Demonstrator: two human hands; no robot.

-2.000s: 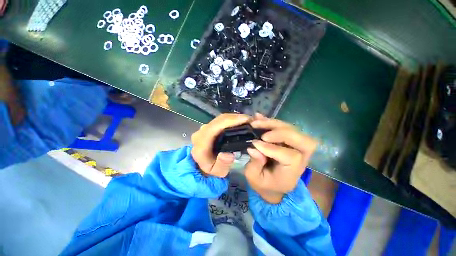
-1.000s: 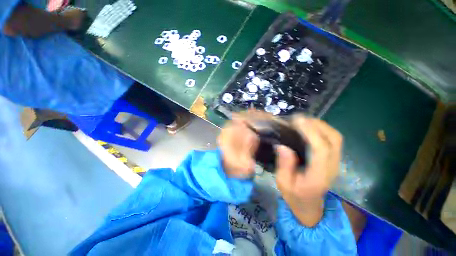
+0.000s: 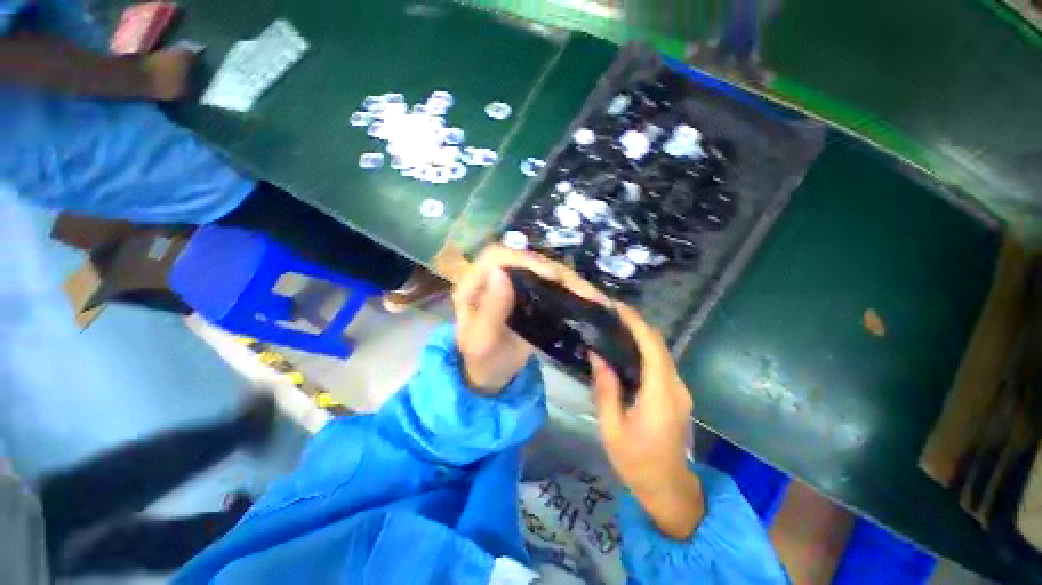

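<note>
A glossy black plastic housing (image 3: 571,327) is held between both hands just in front of the bench edge. It slants down to the right, and its long side faces me. My left hand (image 3: 494,326) grips its left end, thumb on the near face. My right hand (image 3: 649,417) grips its right end, fingers over the far side and thumb on the near face. The picture is a little blurred, and I cannot tell whether a disc sits in the housing.
A dark parts tray (image 3: 748,211) beyond my hands holds white discs and thin black parts. White rings (image 3: 417,143) lie left of it. Cardboard sheets (image 3: 966,377) stand at the right. At the left are a neighbour's arm (image 3: 86,71), a white sheet (image 3: 254,69) and a blue stool (image 3: 246,286).
The housing has turned from a compact end-on look to a long slanted one. My hands have moved apart to its two ends. At the lower left, dark legs have come into view.
</note>
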